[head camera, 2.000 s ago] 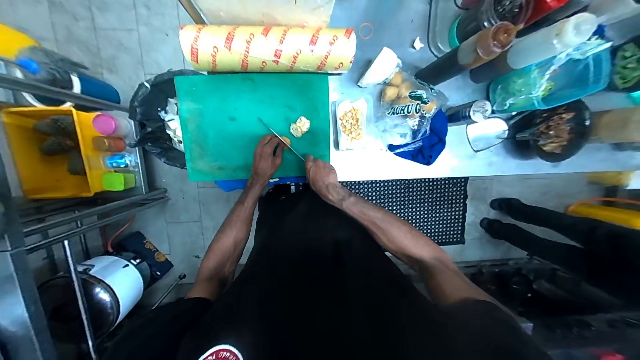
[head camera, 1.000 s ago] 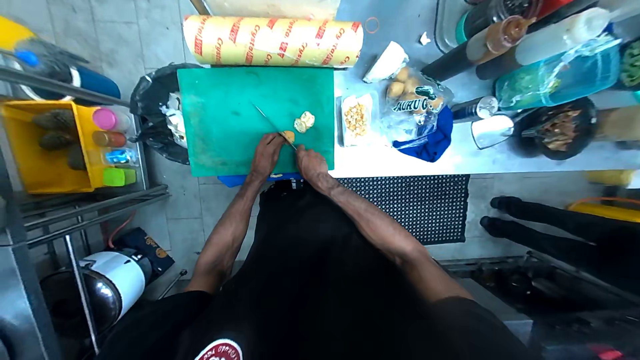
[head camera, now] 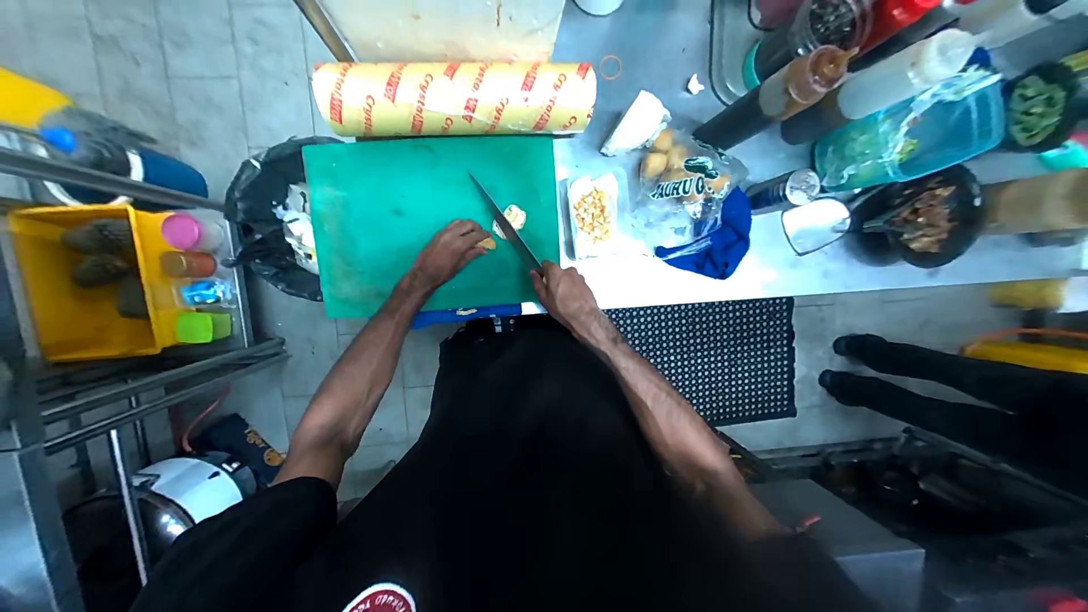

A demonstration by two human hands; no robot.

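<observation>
My right hand (head camera: 565, 293) grips the handle of a kitchen knife (head camera: 507, 223), whose blade points up and left over the green cutting board (head camera: 382, 212). Beside the blade, my left hand (head camera: 448, 253) holds a small brownish food piece (head camera: 487, 244) against the board with its fingertips. Pale sliced pieces (head camera: 512, 218) lie partly under the blade. Right of the board stands a white tray of chopped pale food (head camera: 592, 214). A plastic bag of round brown items (head camera: 680, 174) lies beyond it, next to a blue cloth (head camera: 722, 242).
A large cling film roll (head camera: 455, 98) lies along the board's far edge. A black bin bag (head camera: 268, 225) hangs at its left. Bottles (head camera: 765, 98), a blue container (head camera: 914, 136) and a black bowl (head camera: 935, 217) crowd the right counter. Another person's legs (head camera: 935, 387) show at right.
The knife has moved right, away from the small piece in my left hand to over the pale slices. My hands are farther apart than one second ago.
</observation>
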